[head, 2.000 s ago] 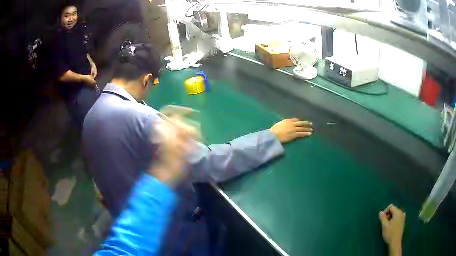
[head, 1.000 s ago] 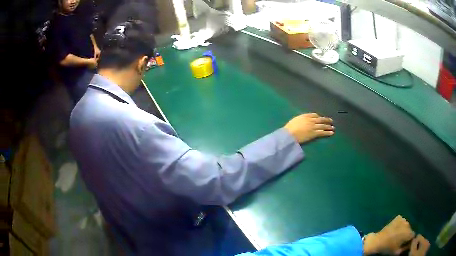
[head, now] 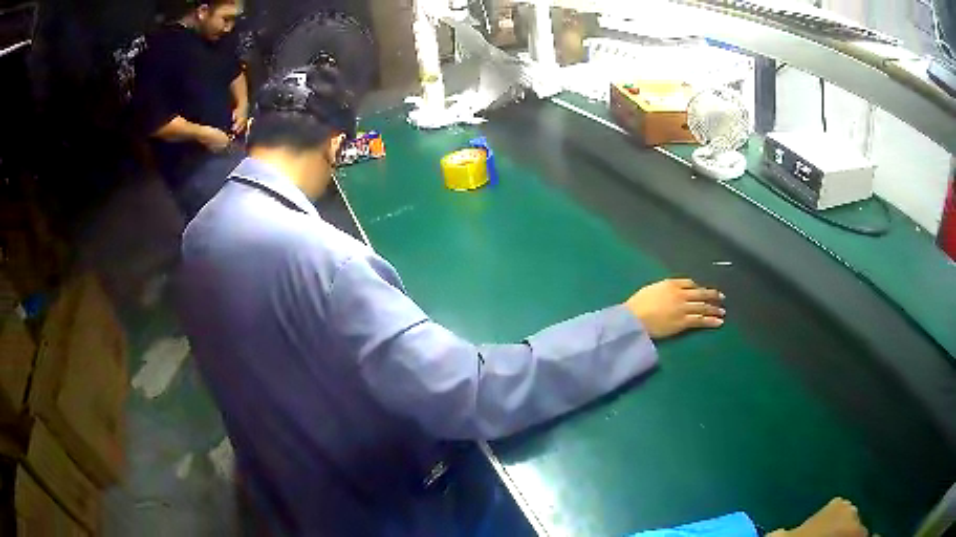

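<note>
My left hand [head: 823, 522], at the end of a bright blue sleeve [head: 702, 527], is at the bottom right and cut off by the picture's edge. Its fingers look bent, but whether they hold anything is hidden. My right hand is not in view. No carton is in view. The green bench surface [head: 587, 430] lies in front, and a roll of yellow tape [head: 464, 169] with a blue holder [head: 485, 156] stands at its far end.
A person in grey-blue [head: 304, 315] stands at the left, one hand [head: 676, 307] flat on the bench. Another person [head: 194, 94] stands behind. The rear shelf holds an orange-brown box [head: 655, 113], white fan [head: 719, 131] and white device [head: 818, 168]. A thin pale scrap [head: 716, 262] lies on the dark strip.
My left hand has swung from near the neighbour to the bottom right, then lower. My right hand has left the picture. The view has shifted. The standing person now looks down.
</note>
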